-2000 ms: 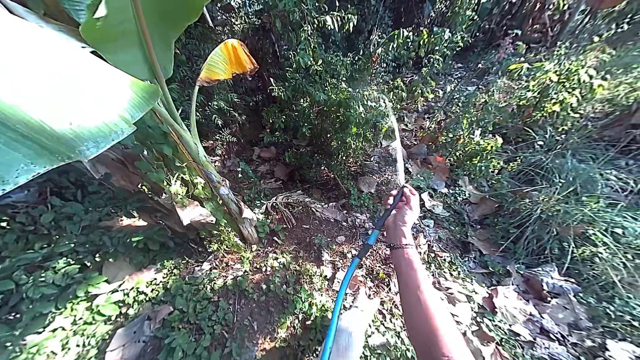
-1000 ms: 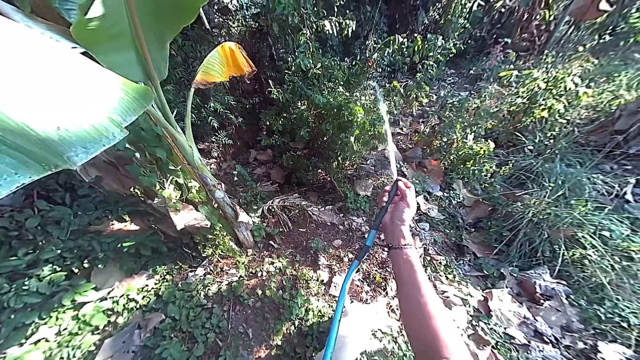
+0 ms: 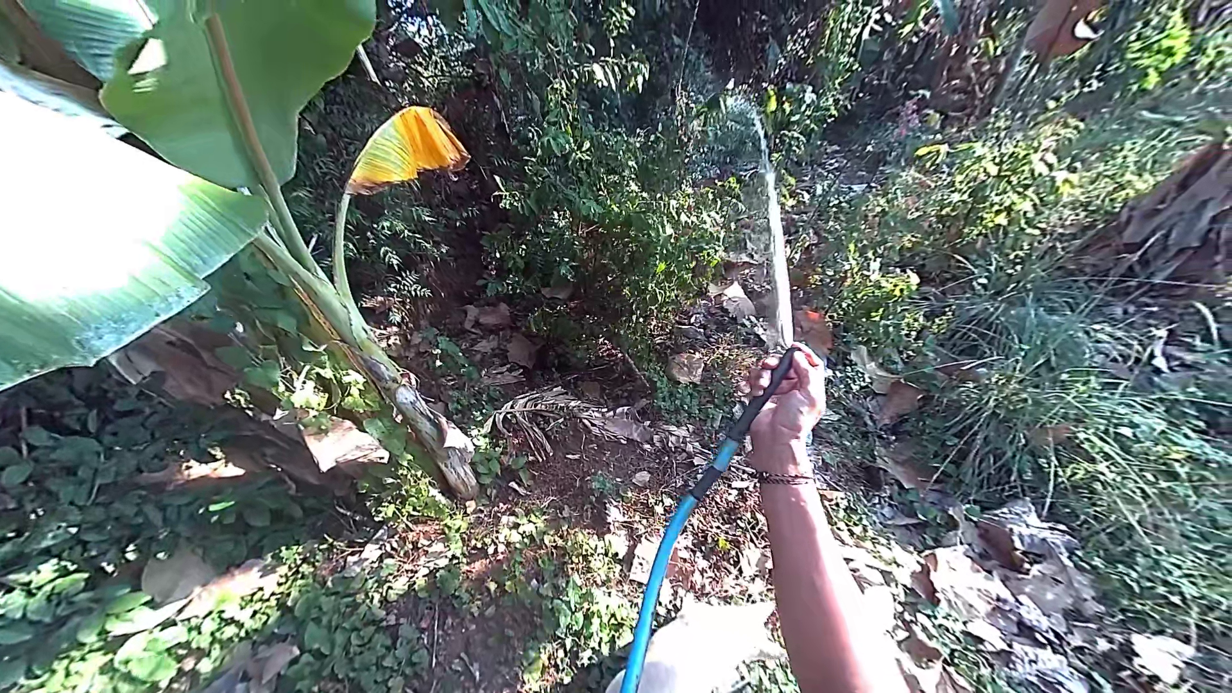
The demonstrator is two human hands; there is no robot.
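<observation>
My right hand [image 3: 791, 397], with a thin dark bracelet at its wrist, grips the dark end piece of a blue garden hose [image 3: 662, 568]. A stream of water [image 3: 776, 231] leaves the hose end, rises away from me and breaks into spray in front of the green shrubs [image 3: 626, 231]. From the hand the hose curves down to the bottom edge of the view. My left hand is out of view.
At left leans a banana plant's stem [image 3: 404, 395] with broad green leaves and one yellow, drooping leaf [image 3: 406, 152]. Long grass [image 3: 1049, 385] grows at right. Dry leaves [image 3: 1001, 577] and low ground plants cover much of the soil. A pale, unclear shape [image 3: 707, 650] is at the bottom.
Water runs from the hose in all the frames. My right hand keeps its hold on the hose, with no other plain change.
</observation>
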